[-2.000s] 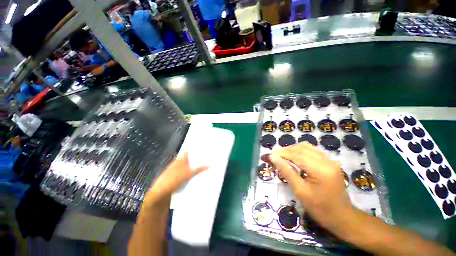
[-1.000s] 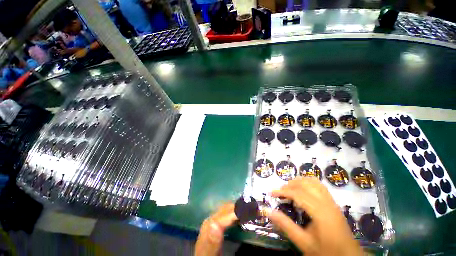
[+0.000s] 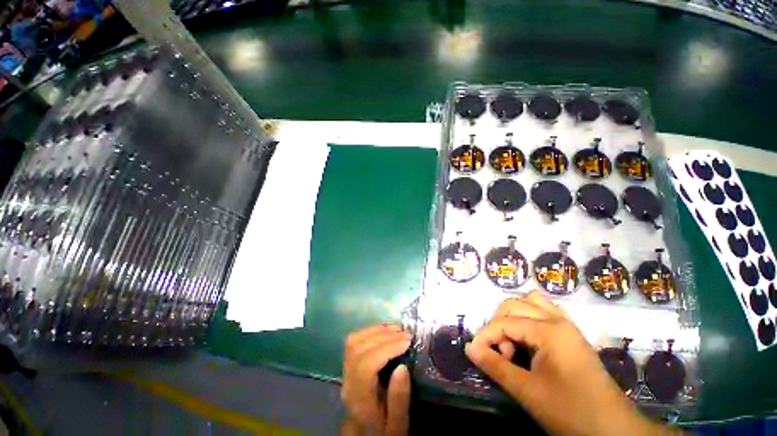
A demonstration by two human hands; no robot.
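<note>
The clear blister tray (image 3: 562,237) lies in front of me with rows of five round modules. The first and third rows from the back show black discs; the second and fourth show orange-gold backs. My right hand (image 3: 545,362) is over the front row, fingertips pinched at the right edge of a black-covered module (image 3: 451,351); whether it grips anything is hidden. My left hand (image 3: 376,375) is at the tray's front left corner, fingers curled with a dark gap between fingers and thumb; whether it holds something cannot be told.
Sticker sheets with black discs (image 3: 738,241) lie right of the tray. Plain white backing sheets (image 3: 277,243) lie left on the green mat (image 3: 371,230). Stacked clear blister trays (image 3: 128,230) stand far left by a slanted metal post (image 3: 200,64). The green conveyor belt (image 3: 375,68) runs behind.
The long white sheet left my left hand. A black disc seen at my left fingers a second ago is no longer there, and the front-left module now shows black. The view has tilted down.
</note>
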